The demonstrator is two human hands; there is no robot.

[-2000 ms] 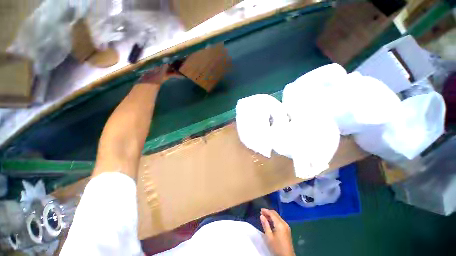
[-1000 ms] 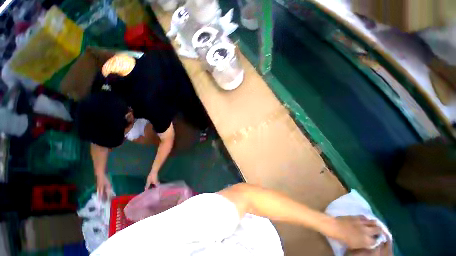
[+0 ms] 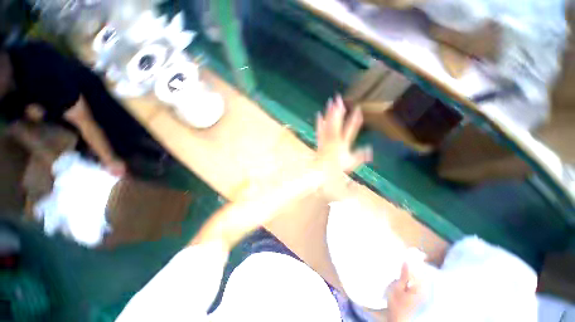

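My left hand (image 3: 340, 141) is open with fingers spread, empty, over the trough-side edge of the cardboard bench cover (image 3: 243, 148). My right hand (image 3: 405, 294) is at the lower right, blurred, its thumb against a white foam-wrapped item (image 3: 362, 255). That item lies tilted over the bench cover, below my left hand; its contents are hidden. More white foam-wrapped items (image 3: 488, 277) sit to its right. An open brown carton (image 3: 384, 113) stands in the green trough beyond my left hand.
Clear jars with white rings (image 3: 176, 85) lie at the bench's far end. A green post (image 3: 233, 47) rises beside them. Another carton (image 3: 482, 154) is in the trough. At left, a person's hand (image 3: 115, 168) touches a white bundle (image 3: 79, 198) by a large carton (image 3: 148, 210).
My left hand has left the white foam item and moved up towards the trough, fingers spread. The view has shifted, showing the cartons in the trough. The other person now has a larger white bundle.
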